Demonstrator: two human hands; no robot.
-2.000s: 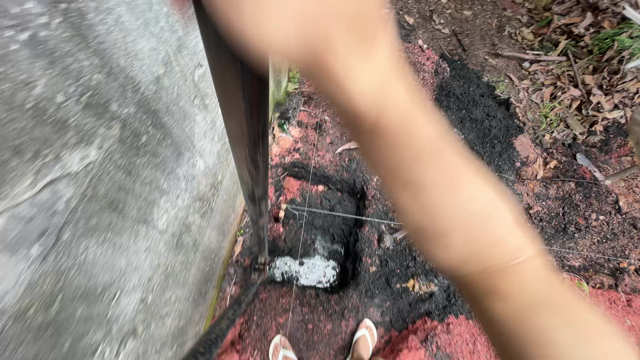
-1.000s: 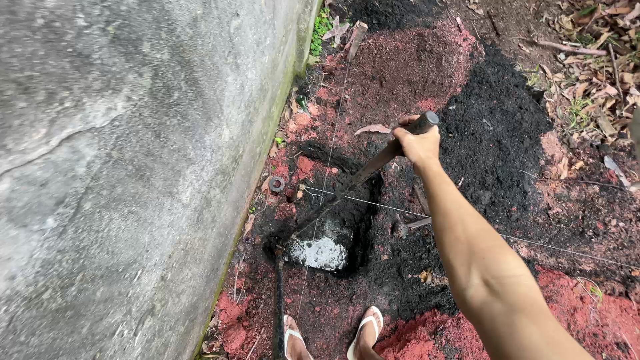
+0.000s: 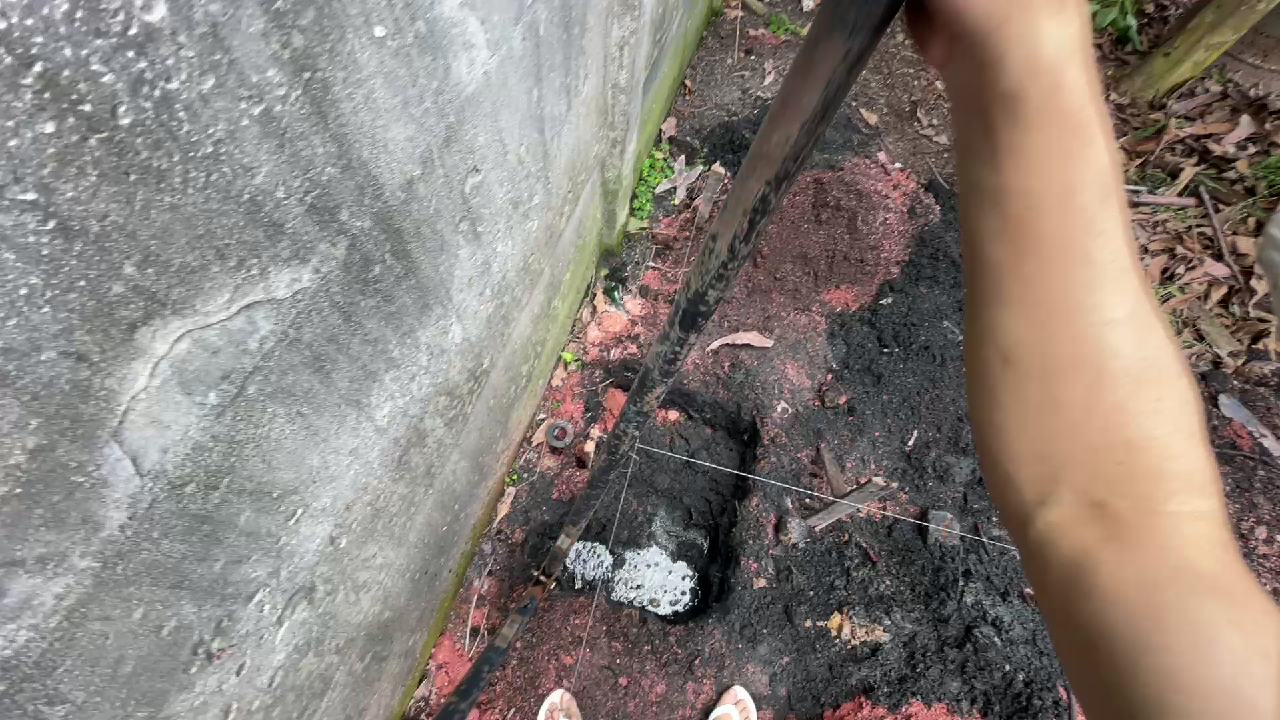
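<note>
My right hand [image 3: 965, 35], blurred and partly cut off at the top edge, is closed around the upper end of a long, dirt-stained handle [image 3: 735, 235] of what looks like a post-hole digger. The handle slants down to a metal joint [image 3: 542, 582], where a second dark bar [image 3: 490, 655] runs off toward the bottom left. Below the handle is a hole [image 3: 690, 460] dug in black soil, with foamy whitish liquid [image 3: 655, 580] at its near end. The tool's working end cannot be made out. My left hand is out of view.
A concrete wall [image 3: 330, 300] rises on the left. Thin white strings [image 3: 800, 487] cross above the hole. Broken wood pieces [image 3: 850, 503] lie to its right, a small ring [image 3: 559, 433] to its left. My sandalled feet [image 3: 733, 703] stand at the bottom.
My right hand has moved up toward the top of the view, and the handle now stretches farther across it. The hand stays on the handle.
</note>
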